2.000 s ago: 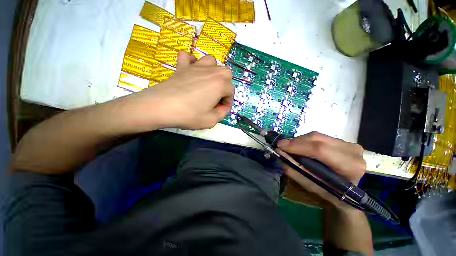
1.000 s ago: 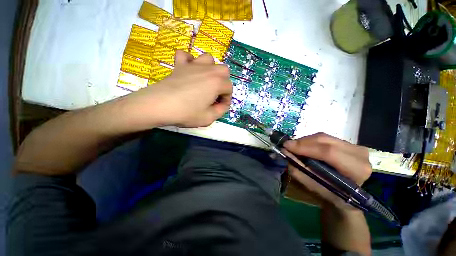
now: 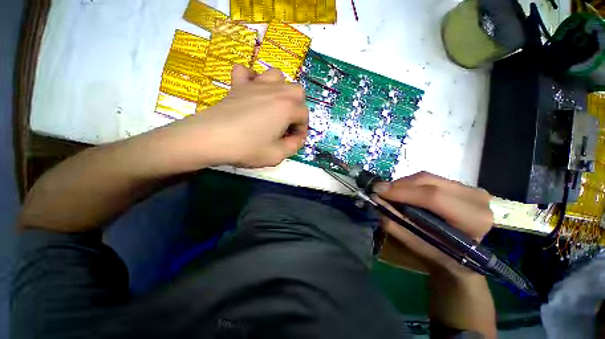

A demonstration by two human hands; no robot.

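A green circuit panel (image 3: 371, 119) with rows of shiny pads lies on the white bench top. My left hand (image 3: 268, 119), bare, rests over its left edge with fingers bent; its fingertips, and anything pinched in them, are hidden. My right hand (image 3: 438, 205) holds a black soldering iron (image 3: 438, 228) with a thin tube alongside. Its tip is at the panel's lower left, just right of my left hand. Yellow-taped flat pieces (image 3: 229, 53) overlap at the panel's upper left. Thin dark red leads (image 3: 325, 86) run onto the panel.
A yellow-green tub (image 3: 464, 40) stands at the upper right, beside a black box with a metal bracket (image 3: 514, 132). A green-rimmed spool (image 3: 584, 49) and more amber strips (image 3: 594, 192) are at the far right. A taped strip (image 3: 285, 10) lies at the top. Grey fabric shows at lower right.
The iron's tip has shifted slightly right and away from my left hand over two seconds, then slightly back left. My left hand has stayed almost still.
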